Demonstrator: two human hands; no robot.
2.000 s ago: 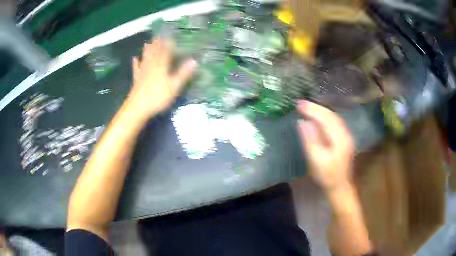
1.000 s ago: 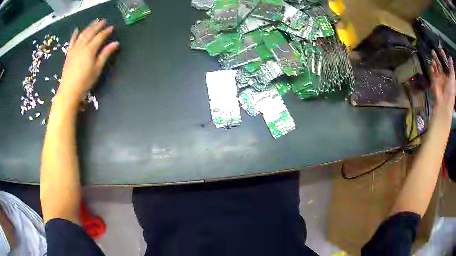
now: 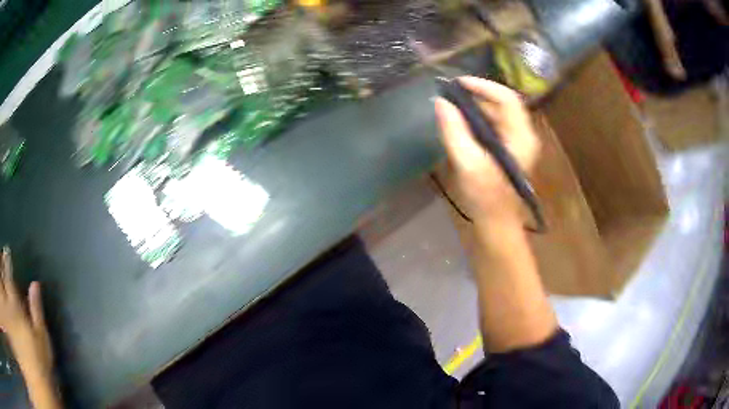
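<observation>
My right hand [image 3: 491, 152] holds the black handle of a soldering iron [image 3: 495, 148] above the bench's right front edge. Its thin barrel points to the upper left and is blurred. My left hand [image 3: 28, 323] is at the left edge of the picture, partly cut off, low over the bench, with fingers apart and nothing visible in it. Two circuit boards glare white, one on the left [image 3: 140, 212] and one on the right [image 3: 228, 196], on the dark green bench top between my hands. A blurred pile of green boards [image 3: 192, 104] lies just beyond them.
Blurred silver leaded parts [image 3: 308, 68] lie right of the pile. A yellow round holder [image 3: 519, 68] stands at the right bench edge. An open cardboard box [image 3: 595, 176] stands on the floor below it. A green board [image 3: 12, 158] shows at the far left.
My right hand has come back from the far right side, now gripping the soldering iron. The view has swung right and tilted. My left hand now shows only at the left edge.
</observation>
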